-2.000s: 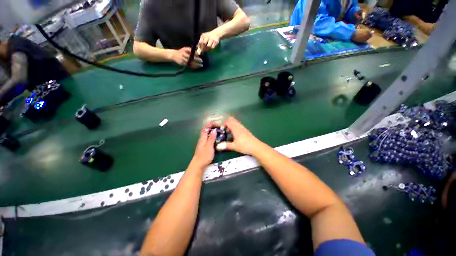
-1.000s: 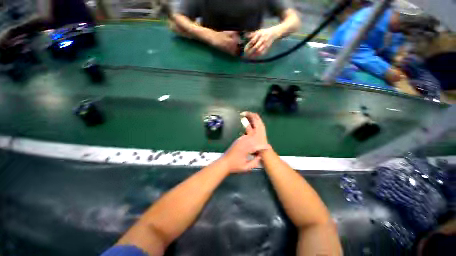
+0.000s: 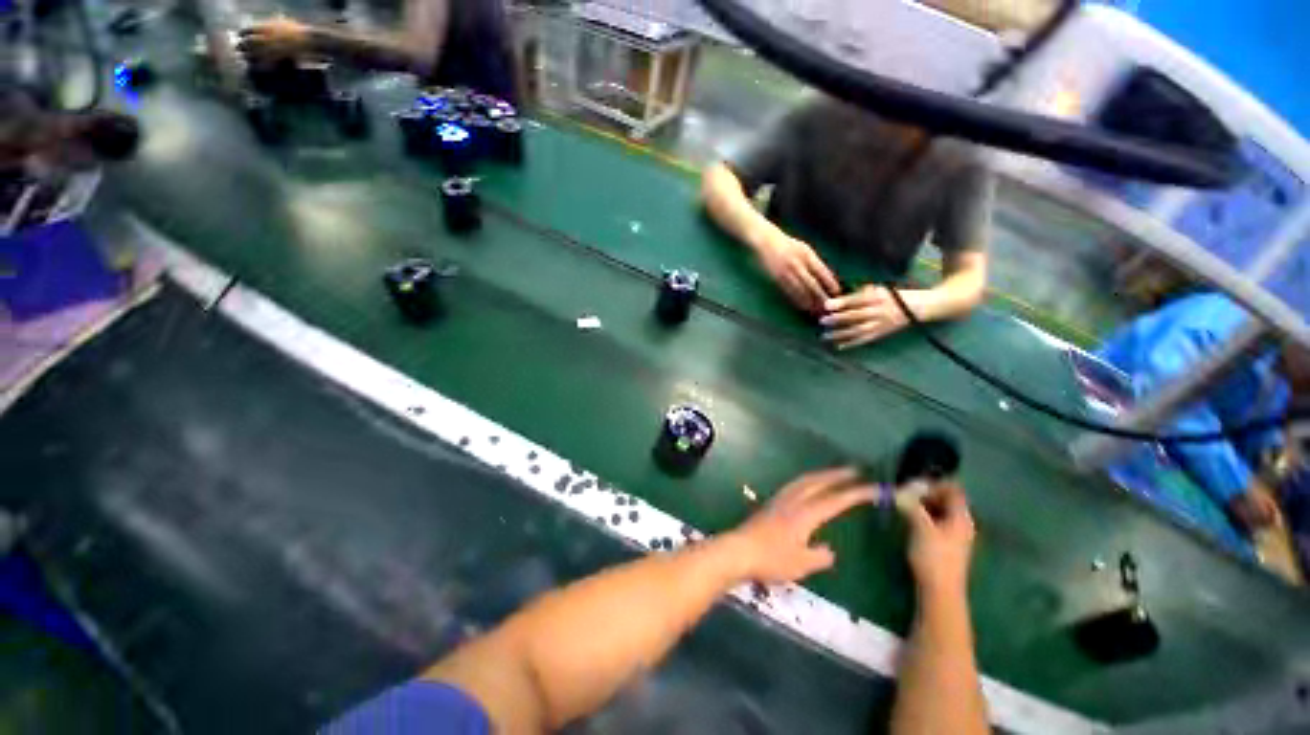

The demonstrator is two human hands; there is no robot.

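Note:
A black housing (image 3: 928,460) stands on the green belt (image 3: 776,417) right of centre. My right hand (image 3: 941,539) grips its near side, slightly blurred. My left hand (image 3: 805,526) is just left of it, fingers spread and reaching toward it; a small bluish-white bit shows at its fingertips, too blurred to identify. A partly assembled unit (image 3: 687,435) with a blue-white LED board on top stands on the belt left of my hands, touched by neither hand.
Another housing (image 3: 1118,632) lies at right. More units (image 3: 678,293) stand farther up the belt. Small dark pads (image 3: 575,481) dot the white rail (image 3: 359,376). A person opposite (image 3: 876,194) works with both hands. A thick black cable (image 3: 977,118) crosses above.
The view has turned left. My hands, together beside the LED unit before, are now apart; both have moved right, the right onto a housing. Another unit now stands near the person opposite.

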